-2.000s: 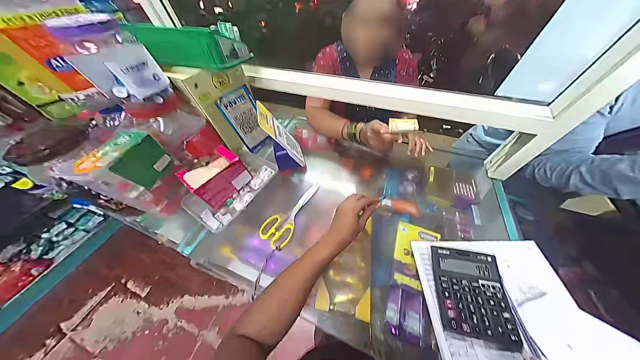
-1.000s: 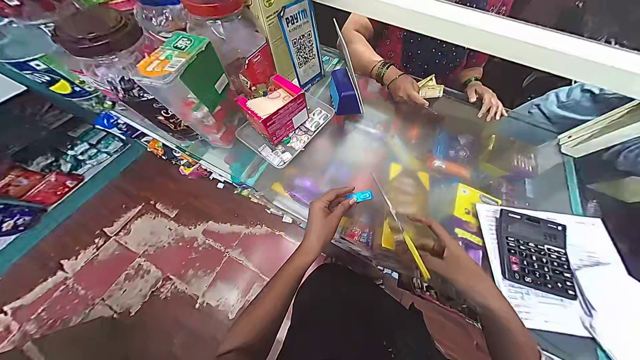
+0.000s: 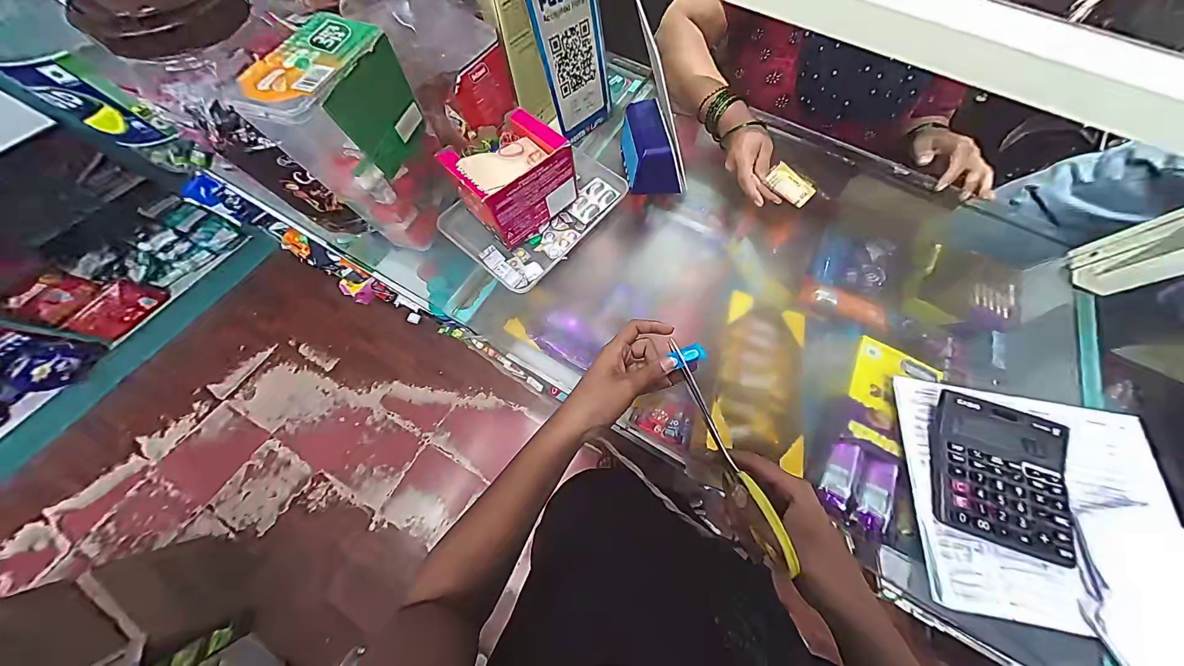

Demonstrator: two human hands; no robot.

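Observation:
Between the fingertips of my left hand point(image 3: 634, 365) is a small blue packet point(image 3: 687, 356), held above the front part of the glass counter. My right hand point(image 3: 786, 513) grips the yellow handles of a pair of scissors point(image 3: 717, 425). The metal blades point up and away, and their tips meet the blue packet. Whether the blades have cut into it, I cannot tell.
Across the glass counter point(image 3: 647, 268), a person's hand point(image 3: 747, 159) holds a folded banknote point(image 3: 789, 185); their other hand rests nearby. On the right, a Casio calculator point(image 3: 1004, 472) lies on papers point(image 3: 1119, 444). At left are a pink box point(image 3: 523, 190) on a tray point(image 3: 462, 236) and plastic jars.
The scissors lay on the counter two seconds ago and are now in my right hand. Their blades have come to the blue packet in my left hand. The view has swung.

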